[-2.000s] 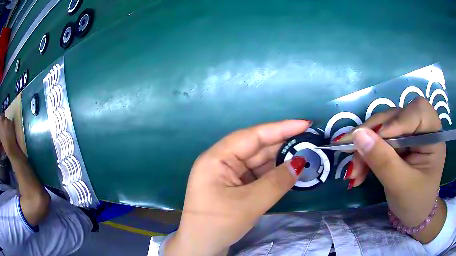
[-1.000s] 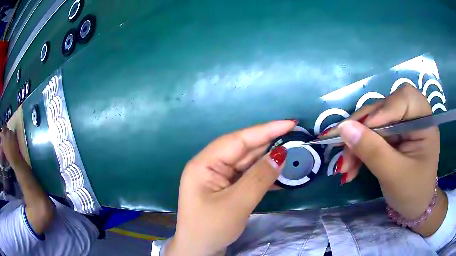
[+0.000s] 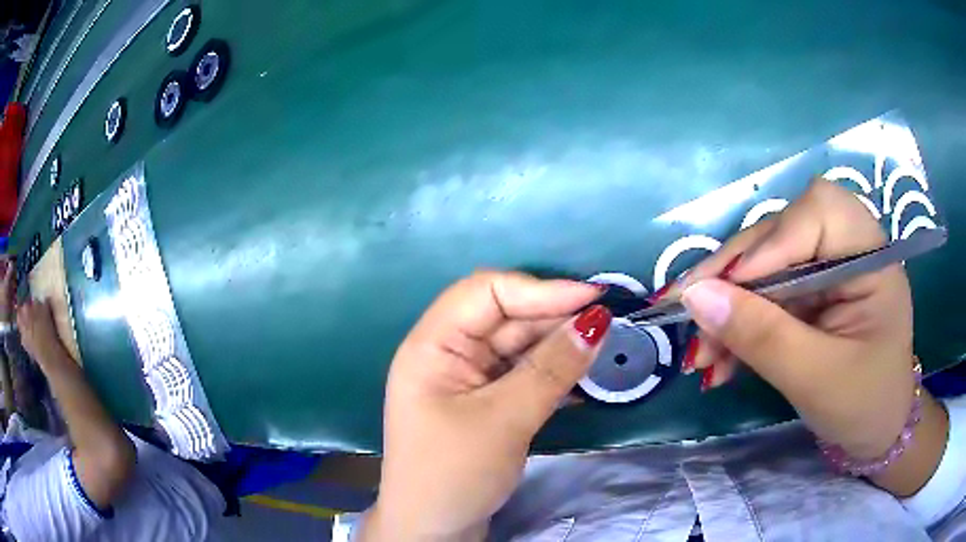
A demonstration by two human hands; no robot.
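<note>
My left hand [image 3: 477,392] holds a round black part [image 3: 622,360] by its left edge, thumb on its face. The part has a grey centre with a small dark hole and a nearly full white ring around it. My right hand [image 3: 810,307] holds silver tweezers [image 3: 837,273], with their tip at the ring's upper edge. A sticker sheet [image 3: 869,143] with white arcs lies behind and under my right hand. My fingers hide part of the black part's left side.
A second sticker sheet [image 3: 159,328] with wavy rows of arcs lies at left. Several black parts [image 3: 209,70] sit at upper left. A tan board [image 3: 51,302] and a neighbouring person's arm [image 3: 79,413] are at far left. A red object [image 3: 11,148] is at the left edge.
The black part and both hands have shifted slightly left in view. The tweezers are tilted more, and their back end now shows. The neighbouring arm and left sheet appear shifted slightly right and down.
</note>
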